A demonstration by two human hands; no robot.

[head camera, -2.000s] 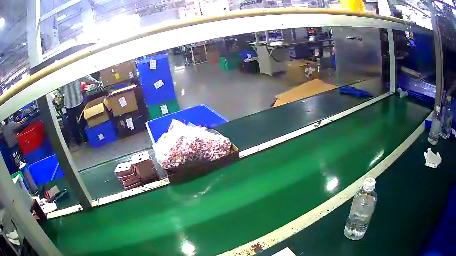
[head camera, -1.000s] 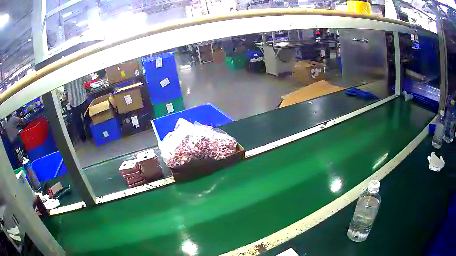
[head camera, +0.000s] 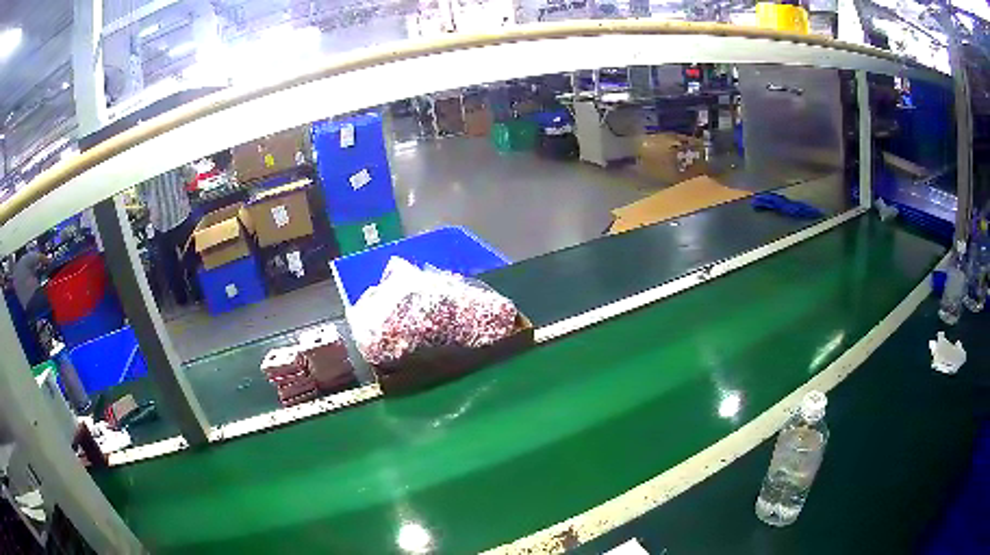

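Neither of my hands is in the picture. Nearest in front of me, a clear plastic bottle [head camera: 792, 464] with a white cap and clear liquid stands upright on the dark green bench [head camera: 885, 461]. A corner of a white sheet [head camera: 626, 547] shows at the bottom edge, left of the bottle; the rest is cut off. A small crumpled white item [head camera: 947, 353] lies at the far right of the bench.
The green conveyor belt [head camera: 586, 407] runs beyond the off-white edge rail [head camera: 695, 468]. Across it stand a brown carton of clear bags [head camera: 434, 320], small reddish-brown stacks [head camera: 309, 365] and a blue tote [head camera: 461, 247]. More bottles [head camera: 953, 295] stand at far right. A metal frame post [head camera: 157, 325] rises left.
The view has shifted slightly, so the bottle, carton and belt sit a little further right and lower than two seconds ago. Nothing on the bench has visibly moved.
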